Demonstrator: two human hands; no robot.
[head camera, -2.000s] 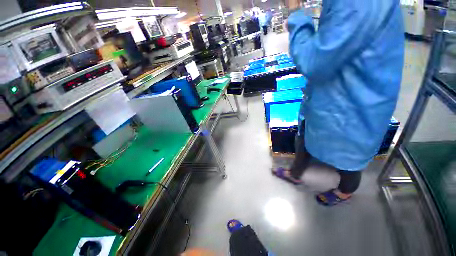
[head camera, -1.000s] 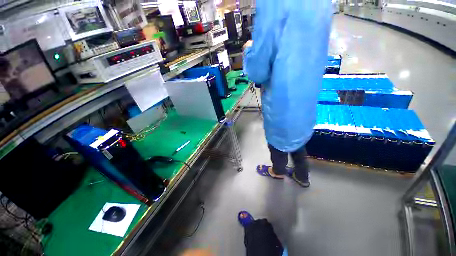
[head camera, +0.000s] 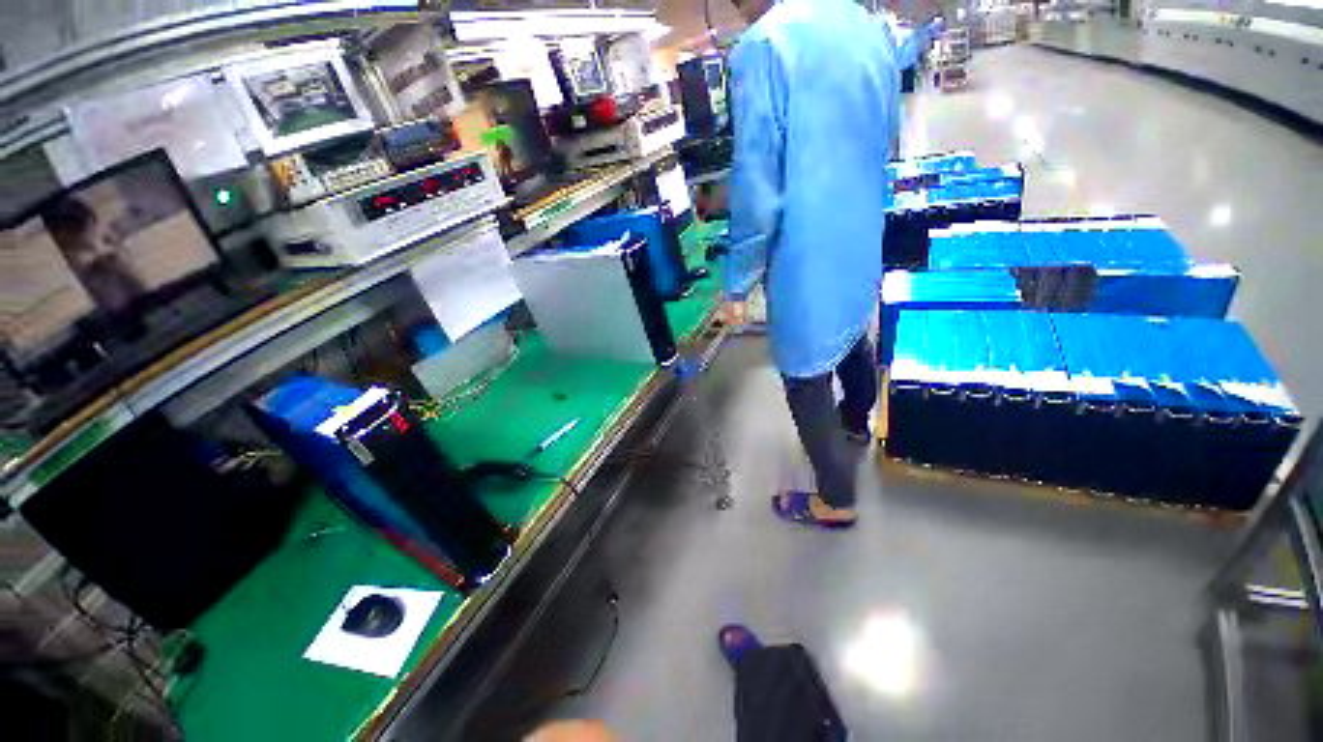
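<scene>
A chassis module (head camera: 389, 471) in blue film with a black end face stands on edge on the green bench mat (head camera: 276, 660). A small red light shows at its top. A black handheld device (head camera: 498, 471) on a cable lies beside it, with a thin pale pen (head camera: 557, 434) farther back. A black mouse (head camera: 374, 616) rests on a white sheet. Neither of my hands can be made out. A blurred skin-toned shape is cut off by the bottom edge; I cannot tell what it is.
A person in a blue smock (head camera: 820, 181) stands beside the bench, right of a grey-sided unit (head camera: 588, 305). Stacked blue units (head camera: 1088, 355) sit on a pallet to the right. A metal rack (head camera: 1230, 652) is at the right edge. A black cord (head camera: 610, 638) hangs below the bench.
The person has moved away from me along the bench and lowered an arm. My view has turned right, showing more of the floor stacks. The module stays on the bench.
</scene>
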